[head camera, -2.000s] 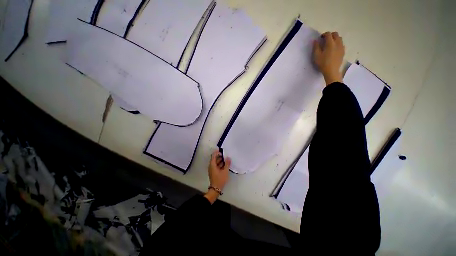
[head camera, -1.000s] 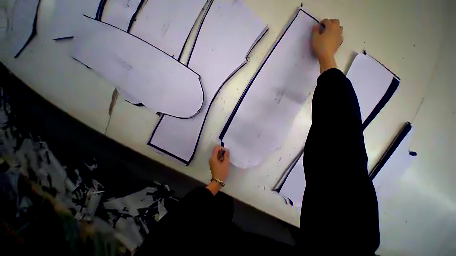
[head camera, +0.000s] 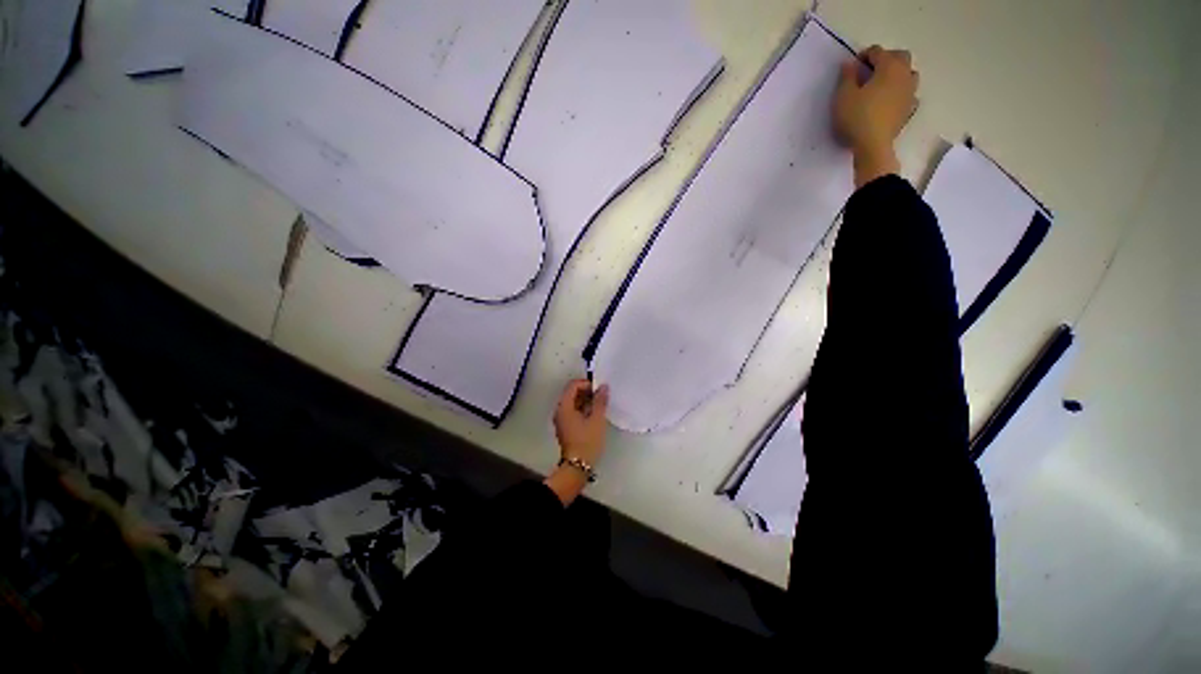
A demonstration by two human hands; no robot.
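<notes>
A long cut bundle with white paper on top and a dark edge lies slanted on the table in front of me. My left hand is closed on the bundle's near left corner, where a short dark end shows between the fingers. My right hand is at its far right corner, fingers curled over the edge and gripping it. Another cut bundle lies to the right, partly hidden under my right sleeve.
A rounded cut bundle lies on top of other panels at the left. A further panel shows below it. A pale sheet with a dark edge lies at the right. White and dark scraps cover the floor beyond the table edge.
The far end of the held bundle has shifted slightly outward with my right hand. Its dark left edge looks thinner than two seconds ago, and its right edge now shows a dark line. Both hands stay on it.
</notes>
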